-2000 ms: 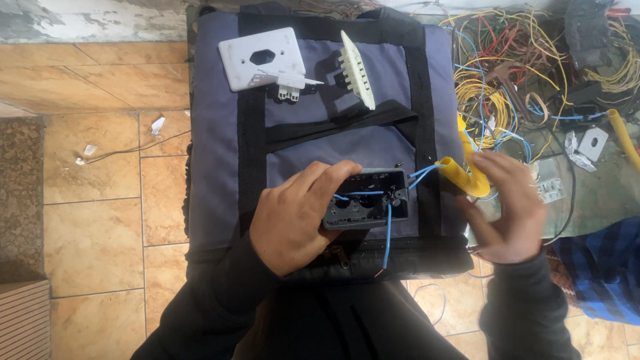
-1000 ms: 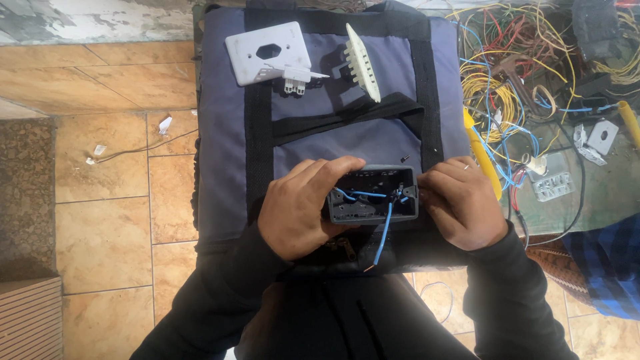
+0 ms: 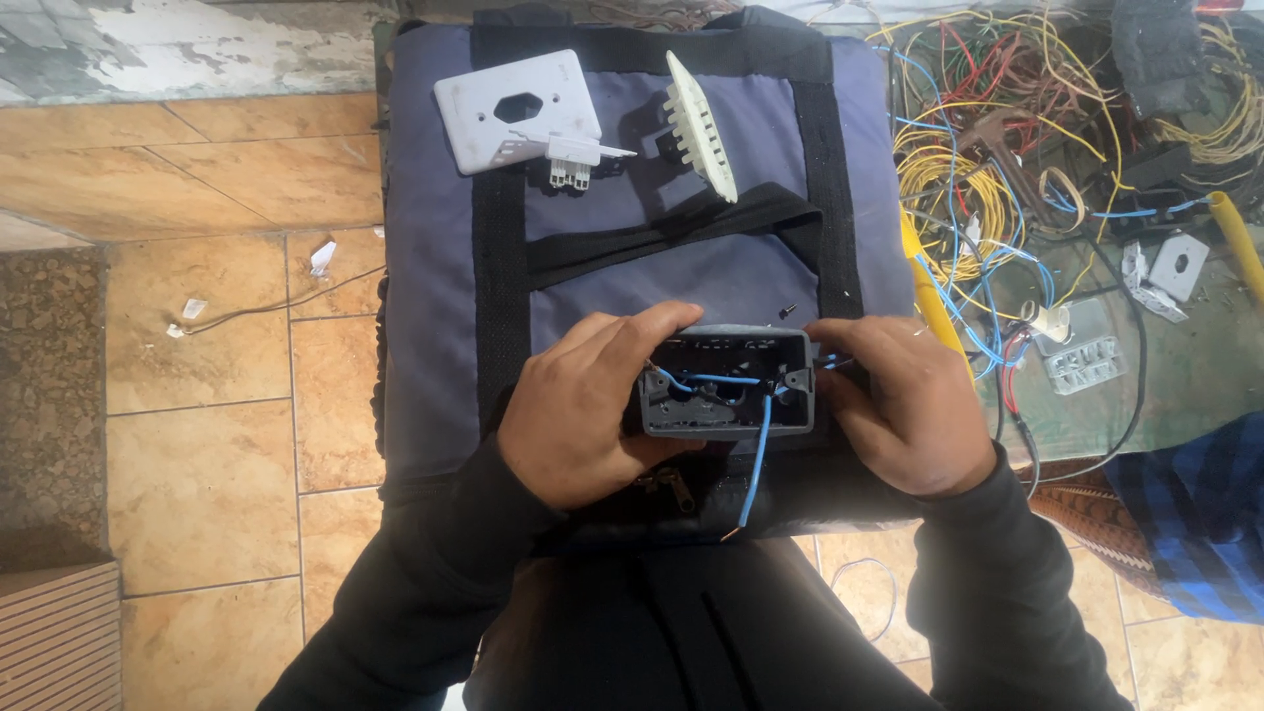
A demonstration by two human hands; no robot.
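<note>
My left hand (image 3: 602,405) grips the left end of a dark grey electrical box (image 3: 726,431), its open side facing up. Blue wires (image 3: 756,464) run inside the box, and one hangs over its near edge with a bare copper tip. At the box's right end, my right hand (image 3: 904,400) pinches blue wire where it leaves the wall; its fingertips are partly hidden. Beyond the box, a white socket cover plate (image 3: 518,109), a small white socket module (image 3: 571,163) and a cream-coloured plate with teeth (image 3: 699,128) lie on a blue-grey padded bag (image 3: 652,276).
A small black screw (image 3: 787,311) lies on the bag just beyond the box. At the right, a green surface (image 3: 1175,395) holds coiled yellow wire (image 3: 958,212), yellow conduit (image 3: 1236,242), another white plate (image 3: 1180,267) and a clear compartment case (image 3: 1084,365). Paper scraps (image 3: 322,259) lie on the tiled floor.
My right hand has moved left from the yellow conduit to the box's right end. The conduit has left the blue wires and lies at the bag's right edge. My left hand still holds the box.
</note>
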